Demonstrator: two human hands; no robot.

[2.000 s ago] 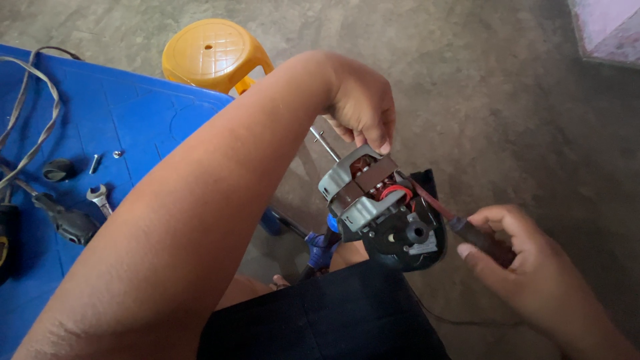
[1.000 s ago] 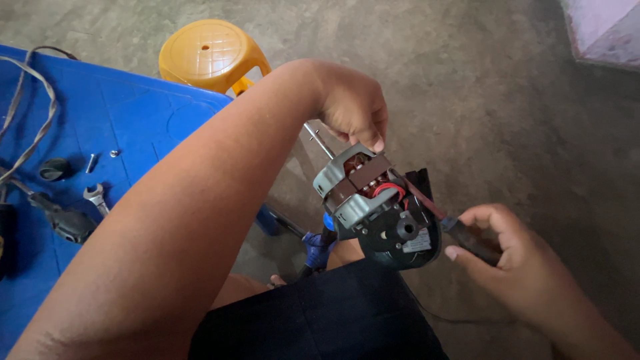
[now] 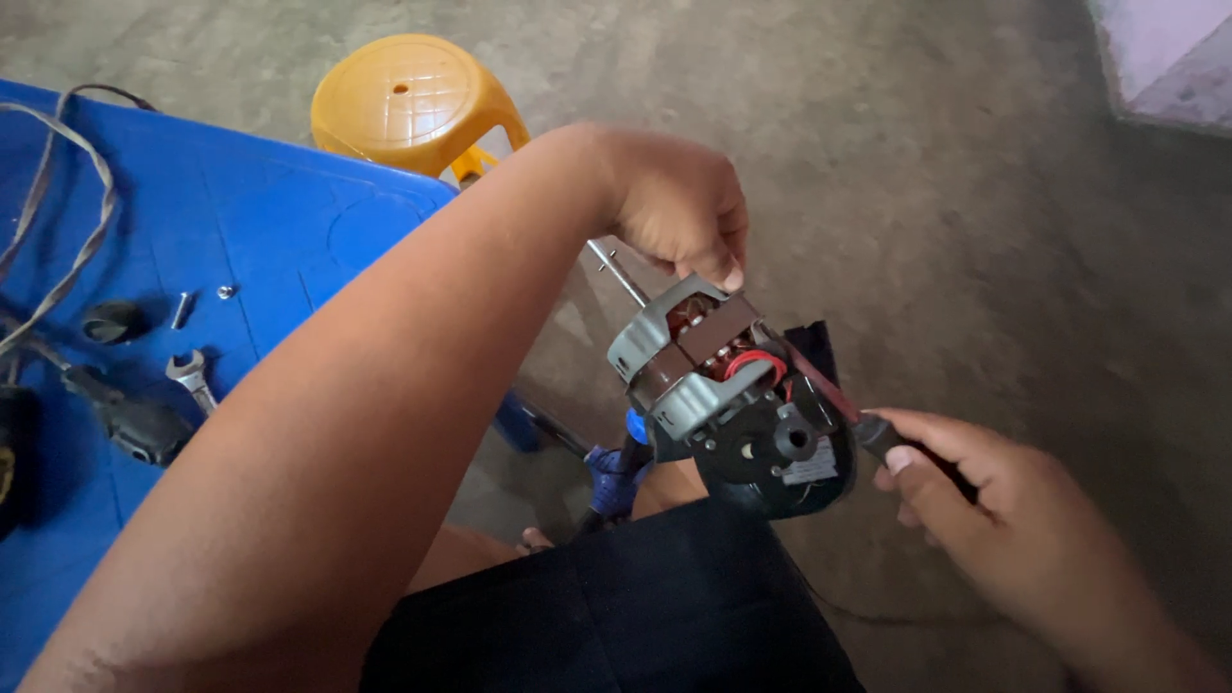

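A fan motor (image 3: 688,356) with a grey metal housing, brown core, red wires and a protruding steel shaft (image 3: 619,272) is at the middle of the view. Its lower end joins a round black housing (image 3: 770,462) that bears a label. My left hand (image 3: 683,207) is bent over the motor's top, fingertips on the upper edge of its metal frame; some fingers are hidden. In my right hand (image 3: 962,481) is a screwdriver (image 3: 881,433) with a dark handle. Its reddish shaft slants up-left along the motor's right side, and its tip is hidden there.
At left, a blue plastic table (image 3: 260,221) bears a wrench (image 3: 192,375), a bolt (image 3: 181,310), a nut (image 3: 226,292), a black ring-like part (image 3: 113,321), a black plug-like part (image 3: 130,419) and a twisted cable (image 3: 101,202). A yellow stool (image 3: 414,96) stands beyond it.
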